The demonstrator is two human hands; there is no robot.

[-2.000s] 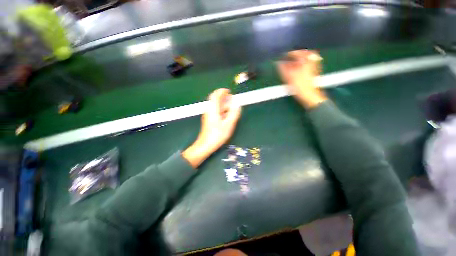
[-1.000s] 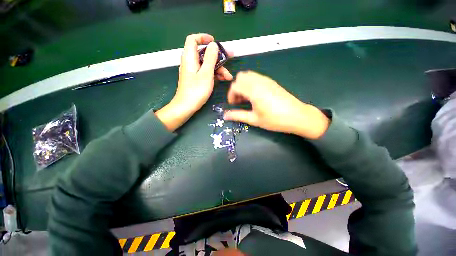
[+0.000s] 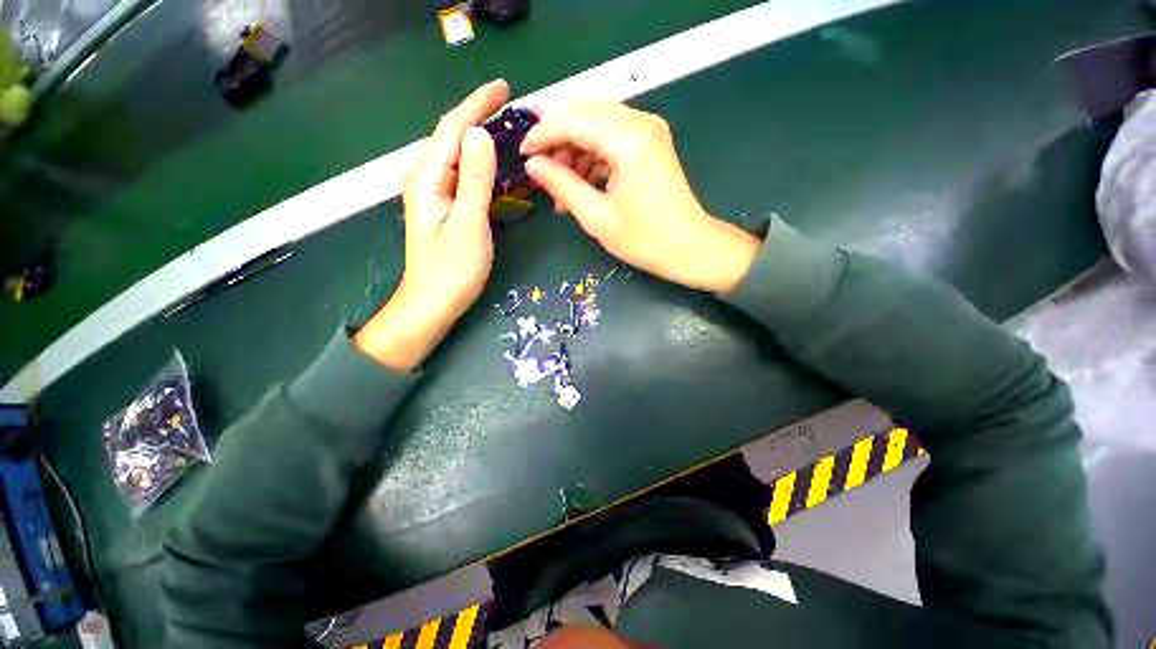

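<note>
My left hand (image 3: pixel 450 222) holds a small black electronic unit (image 3: pixel 508 142) over the white rail, gripping it between thumb and fingers. A yellow tab (image 3: pixel 511 207) sticks out below the unit. My right hand (image 3: pixel 621 178) is at the unit's right side with thumb and fingertips close together against it; whether they pinch a tiny part cannot be seen. A loose pile of tiny white, silver and gold-yellow parts (image 3: pixel 530 370) lies on the dark green bench below my hands.
A clear bag of small parts (image 3: pixel 155 437) lies at left. A thin dark tool (image 3: pixel 231 282) lies along the white rail (image 3: pixel 254 228). Black units (image 3: pixel 244 76) ride on the green belt. A blue box (image 3: pixel 38 539) stands far left. A neighbour's pale sleeve (image 3: pixel 1132 190) shows at right.
From two seconds ago, my left hand has taken hold of a black unit. In the last second my right hand has moved from above the pile up to the unit.
</note>
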